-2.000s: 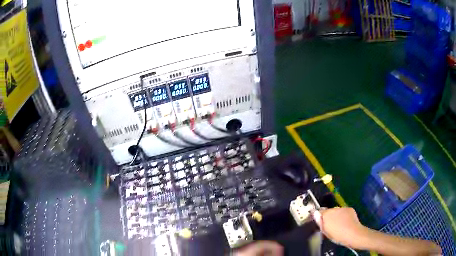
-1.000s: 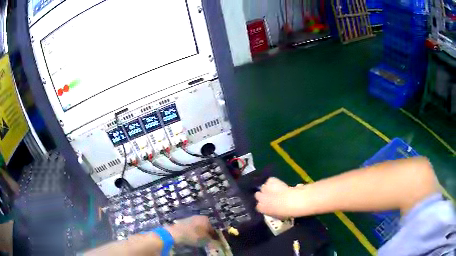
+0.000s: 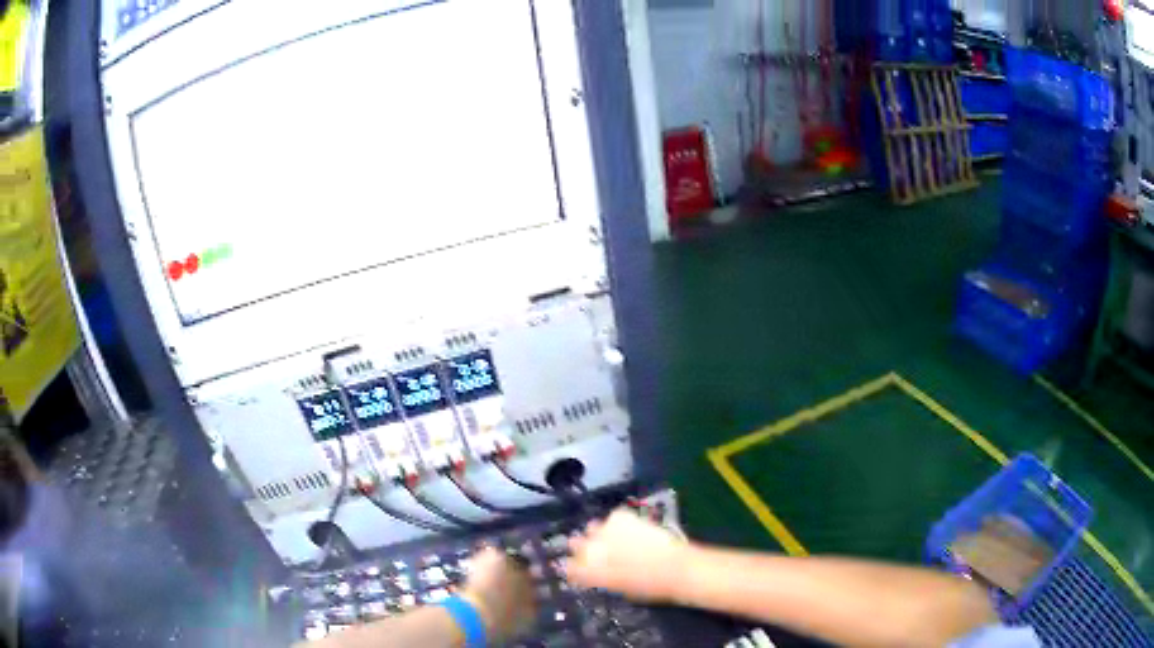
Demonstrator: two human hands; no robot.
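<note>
The blister tray (image 3: 418, 572) with rows of small electronic assemblies lies in front of the rack tester, cut off by the lower edge. My left hand (image 3: 499, 592), with a blue wrist band (image 3: 465, 620), is over the middle of the tray. My right hand (image 3: 623, 554) is over its right part, beside my left hand. Both hands are blurred with fingers curled; whether they hold anything cannot be told. A pale piece, perhaps a test fixture (image 3: 744, 641), shows at the bottom edge.
The rack tester (image 3: 418, 367) stands ahead, with its screen (image 3: 354, 165), four small displays (image 3: 400, 395) and dark output leads (image 3: 418, 509). Stacked trays (image 3: 120, 475) are at the left. A blue crate (image 3: 1012, 525) with cardboard is on the floor at right.
My right hand has moved from the fixtures at right to the tray, close to my left hand. My left hand is still over the tray. The view has tilted up, so most fixtures are out of frame.
</note>
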